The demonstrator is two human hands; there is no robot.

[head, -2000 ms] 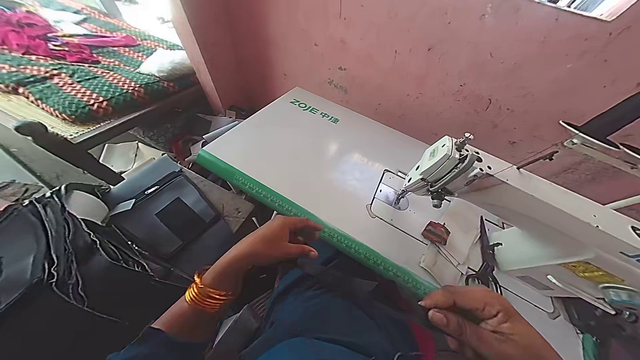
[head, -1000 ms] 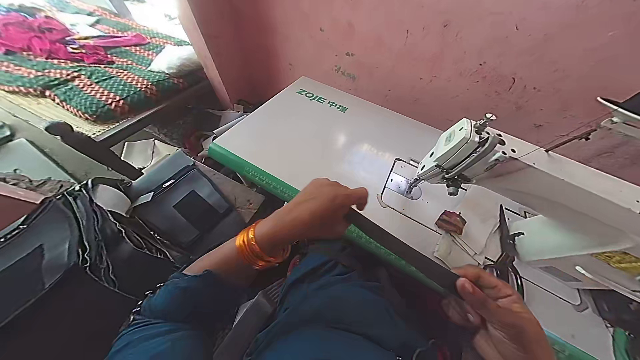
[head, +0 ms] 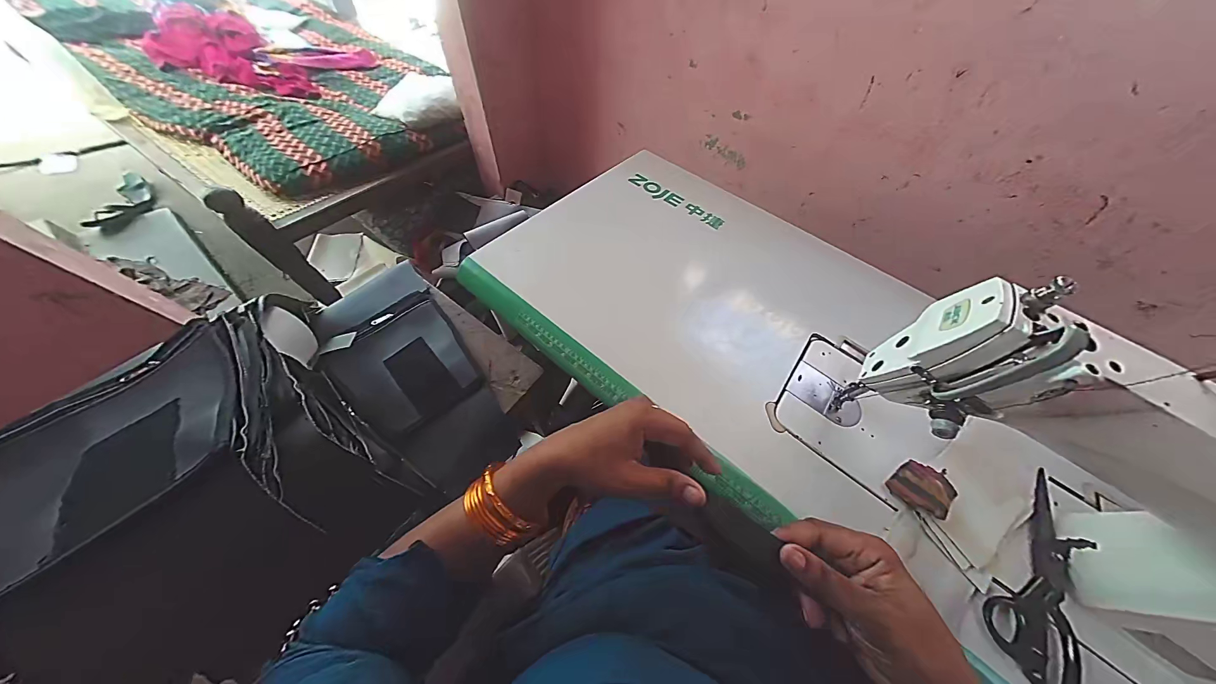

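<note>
A dark strip of material (head: 736,537) stretches between my hands along the green front edge of the sewing table (head: 579,366). My left hand (head: 617,456), with orange bangles at the wrist, has its fingers curled over the strip's left part. The strip's right end is pinched between thumb and fingers of my right hand (head: 855,584). Beyond them stands a white sewing machine (head: 959,342), its needle area over the metal plate (head: 822,389). Black scissors (head: 1040,589) lie right of my right hand, near a small brown block-like item (head: 921,488) on pale cloth.
Dark fabric pieces with zippers (head: 285,418) are heaped at the left. Behind them is a bed with a green and orange patterned cover (head: 285,133) and pink cloth (head: 214,47). A pink wall (head: 855,123) borders the table's far side.
The dark strip, raised across the table edge a second ago, now hangs lower in front of it. Two seconds ago my left hand was farther left along the edge.
</note>
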